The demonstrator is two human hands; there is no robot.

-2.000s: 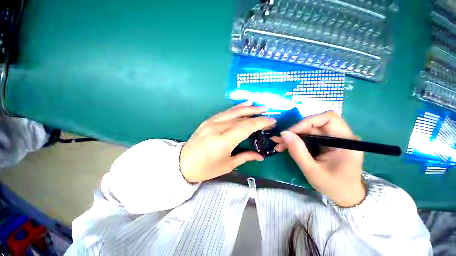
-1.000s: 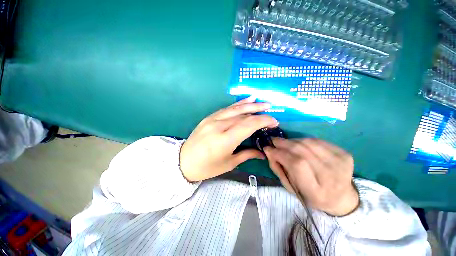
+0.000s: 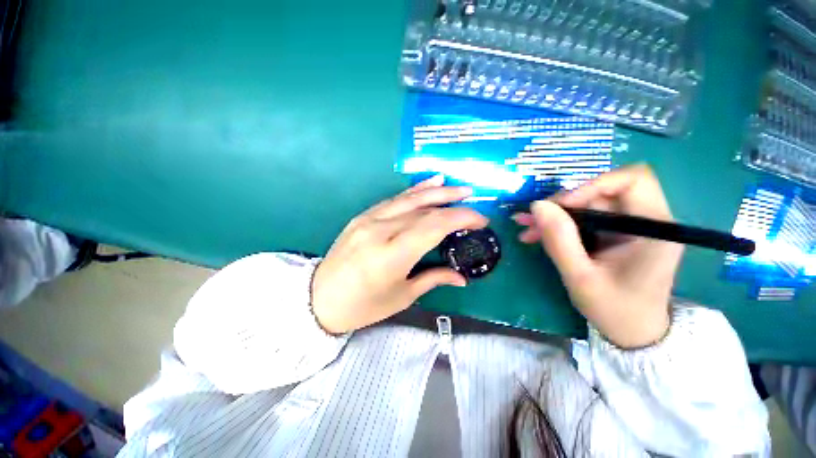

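A round black housing with small light details lies on the green mat in front of me. My left hand holds it at its left side between thumb and fingers. My right hand holds the black tweezers like a pen, to the right of the housing and apart from it. The tweezers' tips are blurred near the lower edge of the blue adhesive pad sheet, which has rows of small white squares and strong glare. Whether the tips hold anything cannot be told.
A clear blister tray with a few dark pieces at its left lies beyond the sheet. A second tray and a second blue sheet are at the right. A person's pale sleeve shows at the left edge, a cable beside it.
My right hand has moved off the housing, up and to the right, and the tweezers show again, pointing left. The housing is now uncovered. My left hand has hardly moved.
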